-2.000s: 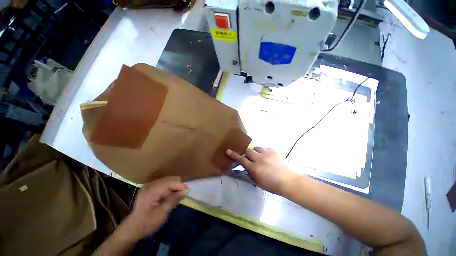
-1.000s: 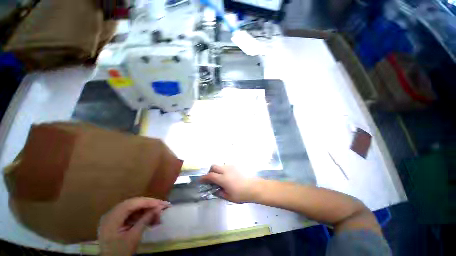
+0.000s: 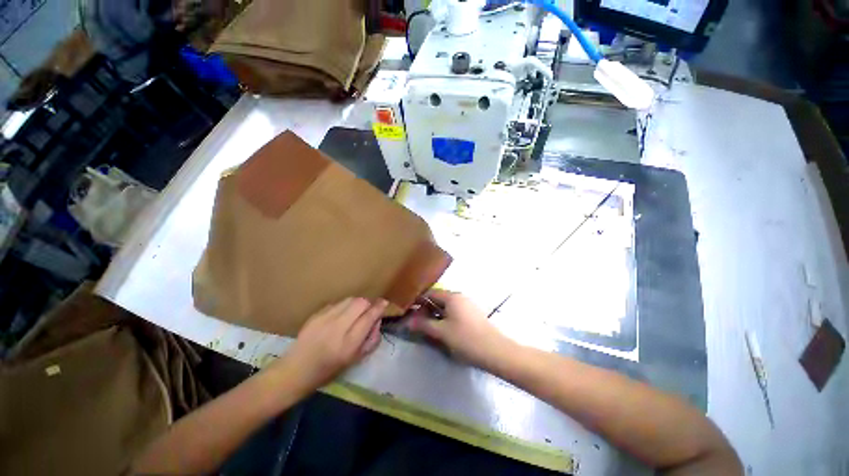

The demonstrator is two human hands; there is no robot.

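Note:
The brown bag panel (image 3: 307,251) lies left of the needle area, with a large reddish-brown patch (image 3: 283,175) at its far end and a smaller patch (image 3: 419,275) at its right end. My left hand (image 3: 343,333) grips the panel's near edge beside the small patch. My right hand (image 3: 454,325) is closed at the small patch's corner, on small metal snips (image 3: 430,303) mostly hidden by the fingers. The thin black cord (image 3: 559,245) runs across the white template (image 3: 596,307) towards my right hand. Any thread is too fine to see.
The machine head (image 3: 456,139) stands behind the template, with a control screen (image 3: 652,14) and a blue hose (image 3: 579,35) behind. Folded brown panels (image 3: 298,46) are at back left, more brown fabric (image 3: 84,381) at lower left. A thin tool (image 3: 759,372) and dark brown patch (image 3: 822,354) lie at right.
The view has swung about. My right hand has come back against the small patch with the snips, and my left hand has moved onto the panel's near edge. The panel's far end has turned and bunched.

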